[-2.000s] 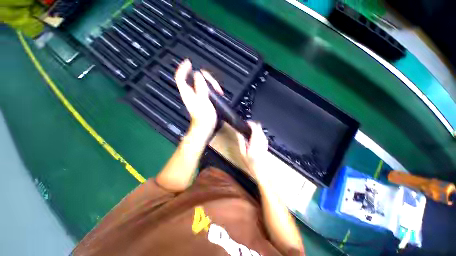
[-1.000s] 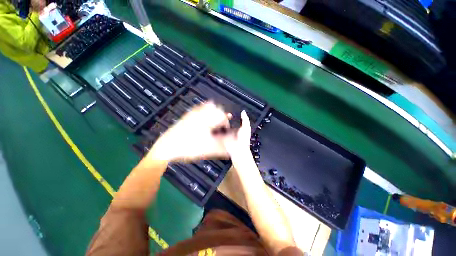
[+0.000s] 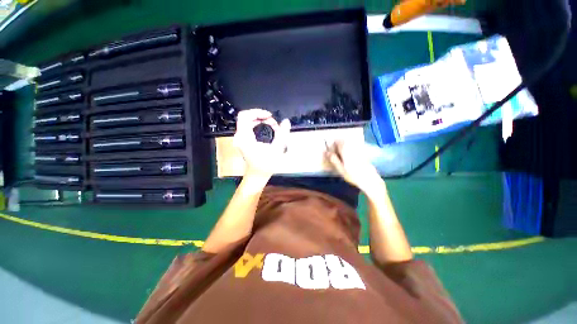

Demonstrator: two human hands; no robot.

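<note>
My left hand (image 3: 258, 147) is closed around a black tubular unit (image 3: 264, 133), seen end-on as a dark disc, above the left part of the tan board (image 3: 229, 158). My right hand (image 3: 351, 161) is over the board's right part, fingers bent and blurred; whether it holds something small cannot be told. The black parts bin (image 3: 285, 54) lies just beyond the hands, with small black fittings (image 3: 217, 104) along its left side and fine dark hardware (image 3: 338, 104) at its near right corner.
A slotted tray (image 3: 136, 71) with black tubes stands at the left. At the right are a blue box (image 3: 387, 126) with a clear bag (image 3: 436, 95), a black cord (image 3: 452, 140) and a small blue bin (image 3: 522, 199). An orange screwdriver (image 3: 414, 9) lies at the top right.
The view has turned and shifted right, towards the bin. My hands, earlier together over the slotted tray, are now apart over the tan board. The dark tube end now shows in my left hand.
</note>
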